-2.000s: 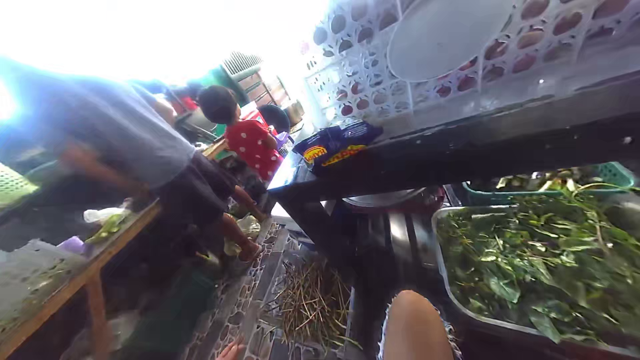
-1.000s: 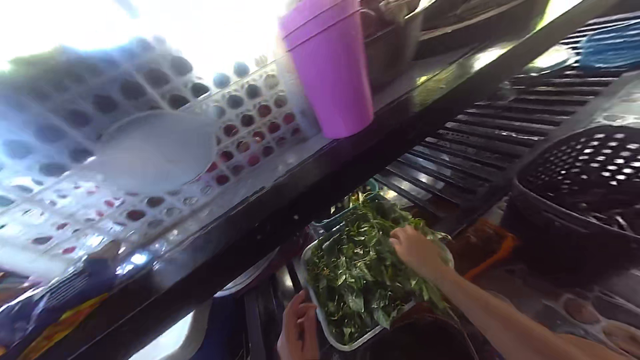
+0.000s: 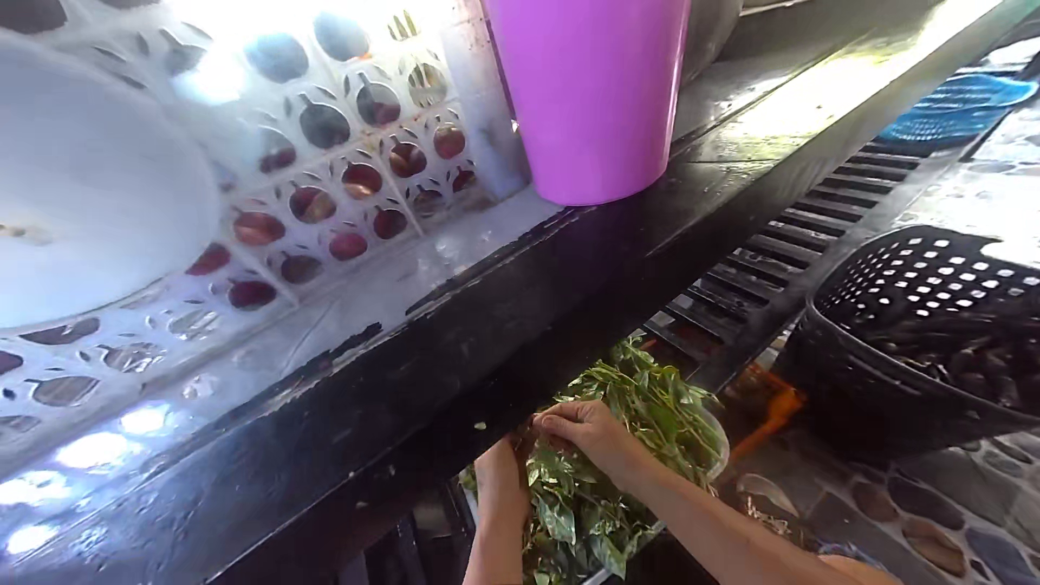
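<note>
Leafy green stems (image 3: 642,406) fill a pale-rimmed tub (image 3: 719,443) below the edge of a black counter. Over the leaves, my right hand (image 3: 581,431) has its thumb and fingers pinched together near the counter's underside; what lies between them is too small to tell. Close against it on the left is my left hand (image 3: 508,455), its fingers largely hidden behind the right hand and in the counter's shadow. Whether the left hand grips a stem cannot be seen.
The black counter (image 3: 487,325) crosses above my hands, bearing a purple plastic container (image 3: 597,97) and a white perforated crate (image 3: 268,317) with round reddish things inside. At right stand a black perforated basket (image 3: 894,366) with dark contents, a slatted rack (image 3: 780,252) and a blue basket (image 3: 951,110).
The view has swung strongly since two seconds ago. A second ago my hands were apart, the left at the tub's near-left edge and the right over the leaves; now they are together.
</note>
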